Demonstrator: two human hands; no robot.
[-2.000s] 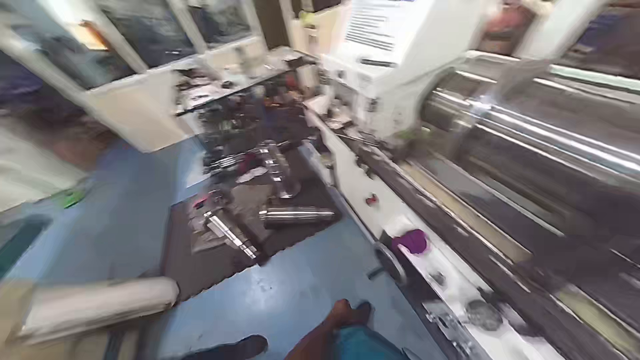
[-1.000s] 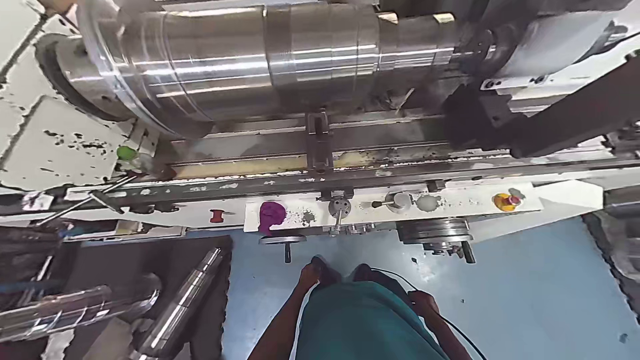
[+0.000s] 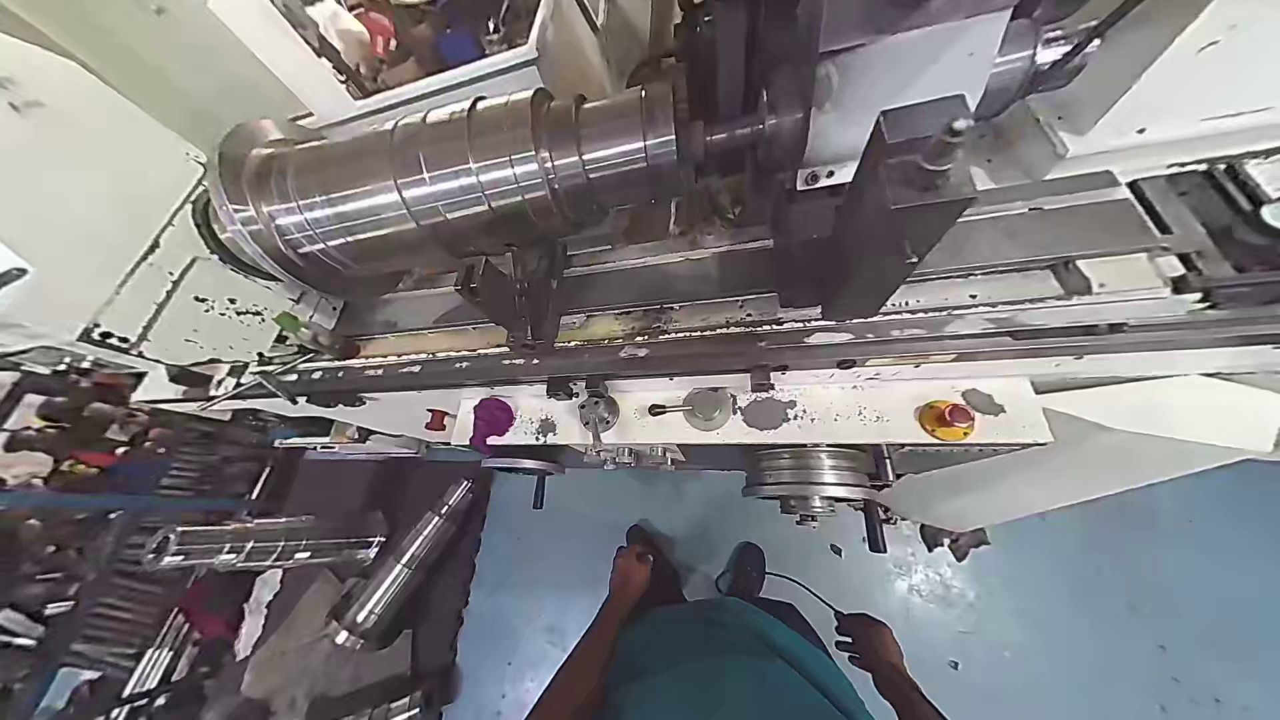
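Observation:
At the bottom middle, my left hand (image 3: 630, 572) hangs in front of my body with its fingers curled; whether it holds anything cannot be made out. To the right, my right hand (image 3: 870, 642) is closed on a thin black cable (image 3: 803, 585), which curves away toward my shoes. Both hands are below the white front panel (image 3: 860, 410) of a grinding machine. A large stepped metal cylinder (image 3: 420, 180) is mounted across the machine. Nearest to my hands are a big metal handwheel (image 3: 812, 480) and a smaller handwheel (image 3: 522, 466).
A red and yellow stop button (image 3: 946, 420), a lever (image 3: 672, 409) and a purple cloth (image 3: 492, 422) are on the front panel. At lower left, a polished shaft (image 3: 405, 560) and a second metal shaft (image 3: 270, 545) lie on a dark mat. Blue floor (image 3: 1100, 600) extends to the right.
The view has swung from the parts on the mat to the machine. My right hand has the cable both now and one second ago.

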